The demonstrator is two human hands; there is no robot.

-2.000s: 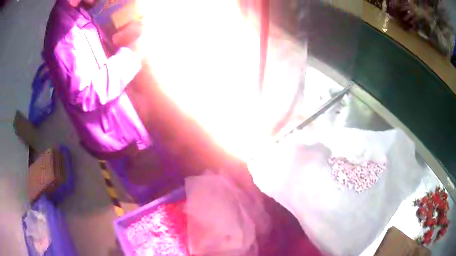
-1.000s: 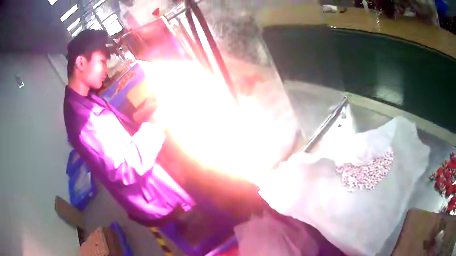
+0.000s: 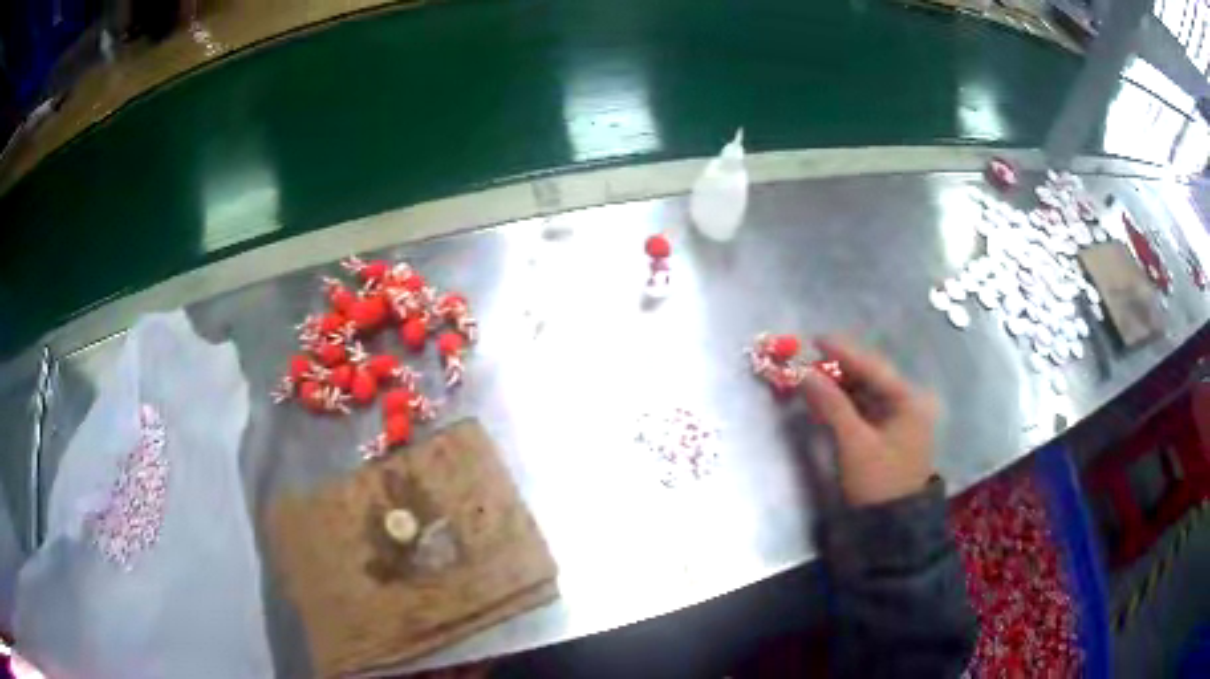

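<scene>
My right hand [image 3: 882,418], bare with a dark sleeve, is at the right of the bench. Its thumb and fingers are closed on a red figure piece [image 3: 825,371], beside a few other red figure pieces [image 3: 783,348]. Many more red figure pieces [image 3: 365,316] lie piled at the left. A small heap of tiny patterned parts [image 3: 679,444] lies left of my hand. The brown work board [image 3: 498,531] bears a pale round glue spot [image 3: 401,525] and a greyish smear. My left hand is not in view.
A white squeeze bottle [image 3: 719,199] and a red-and-white figure [image 3: 658,263] stand near the far edge. White discs [image 3: 1022,272] spread at far right. A white sheet [image 3: 199,517] with patterned bits lies left. A blue crate [image 3: 1077,544] of red pieces is below. A green belt [image 3: 504,106] runs behind.
The view has swung right, from the other person and the bright light to the bench. My right hand has come into view with a red figure piece in its fingers.
</scene>
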